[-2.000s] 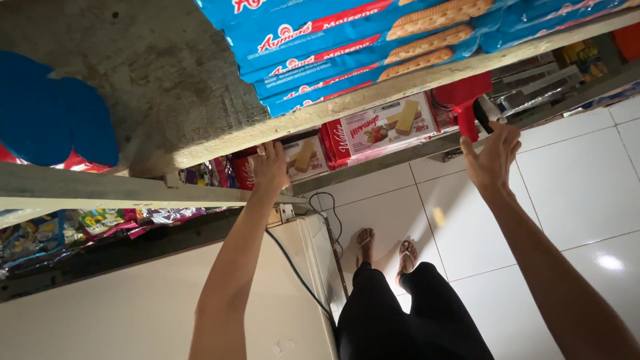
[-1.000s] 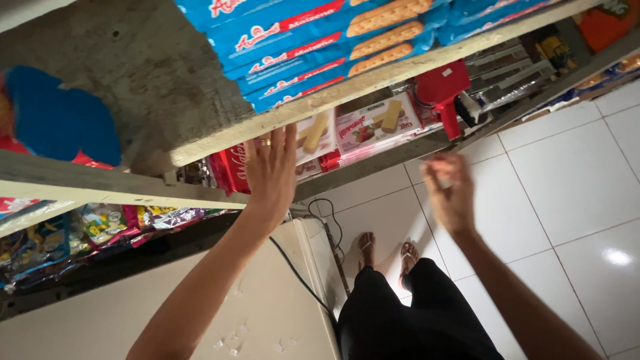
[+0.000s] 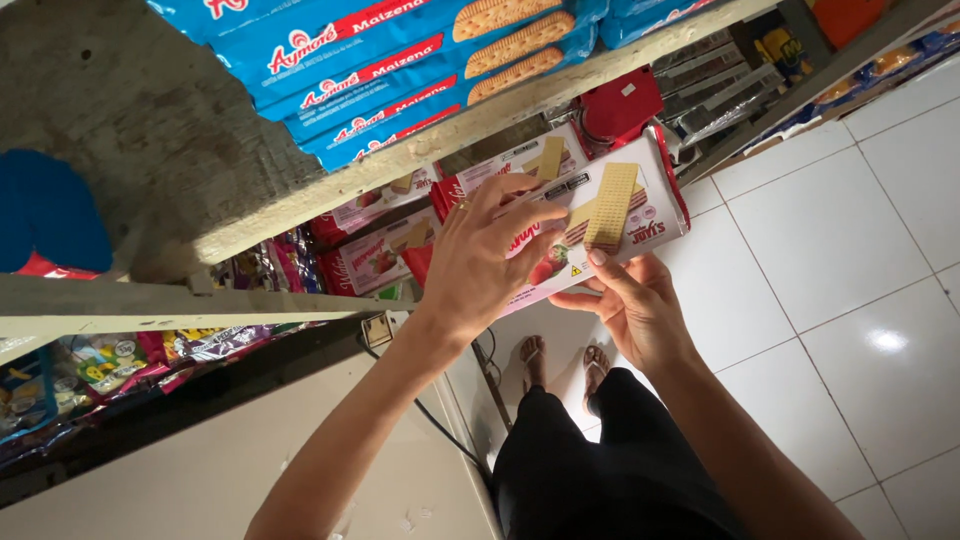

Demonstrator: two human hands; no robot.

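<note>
A strawberry wafer packet (image 3: 611, 206), white and pink with red ends, is held tilted in front of the lower shelf. My right hand (image 3: 637, 307) grips its lower edge, thumb on the front face. My left hand (image 3: 491, 247) lies over the packet's left part, fingers bent across its face; that end is partly hidden by the hand. Behind, on the lower shelf, are more wafer packets, one at the left (image 3: 386, 251) and one just behind the held packet (image 3: 517, 161). A red plastic object (image 3: 622, 105) sits right beside them.
Blue biscuit packets (image 3: 367, 67) are stacked on the upper shelf, whose pale front edge (image 3: 480, 124) overhangs the wafers. A white upright board (image 3: 187, 300) stands at left, above a white appliance (image 3: 225, 435) with a black cable (image 3: 442, 427). Snack bags (image 3: 112, 360) hang at left.
My right hand has moved from the red plastic object to the wafers, and a wafer packet is now off the shelf in it. My left hand, earlier at the shelved packets, is now over the held one.
</note>
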